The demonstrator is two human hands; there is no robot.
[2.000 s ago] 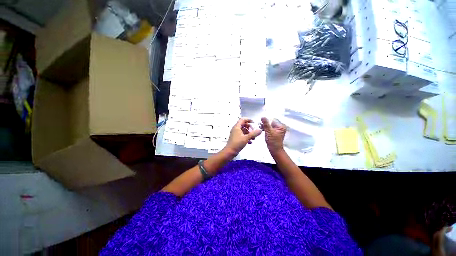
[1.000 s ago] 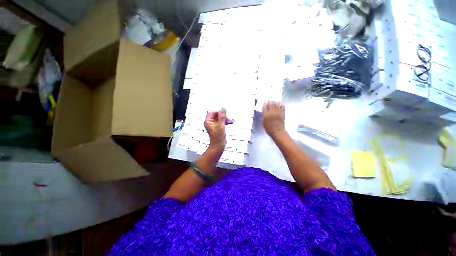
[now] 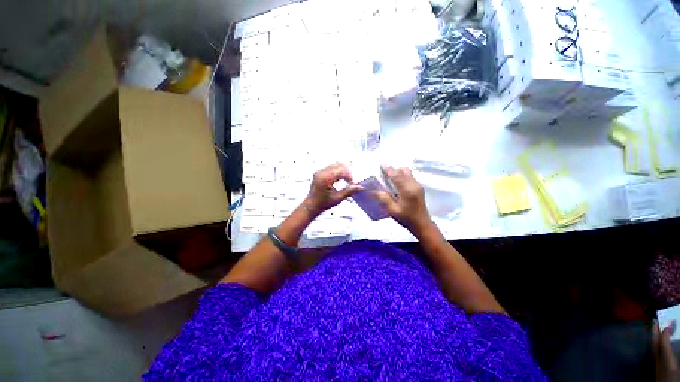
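Note:
A small white carton [image 3: 370,201] looks pale purple in the shade and is tilted between my hands above the table's front edge. My right hand [image 3: 406,195] grips its right side. My left hand [image 3: 329,188] is at its upper left corner with thumb and finger together; whether it holds the carton or a tiny part cannot be told. Rows of white cartons [image 3: 287,127] lie flat on the table to the left and ahead of my hands.
An open brown box [image 3: 175,164] stands left of the table. A dark stringy bundle [image 3: 455,71], stacked cartons [image 3: 548,74] with eyeglasses [image 3: 567,33] on top, a yellow pad [image 3: 512,194] and yellow strips [image 3: 548,195] lie to the right. Another person's hand [image 3: 666,351] shows at the lower right edge.
My hands have come together from apart over the carton rows and table. The carton is now held between them. The camera view has shifted, and another person's hand shows again at lower right.

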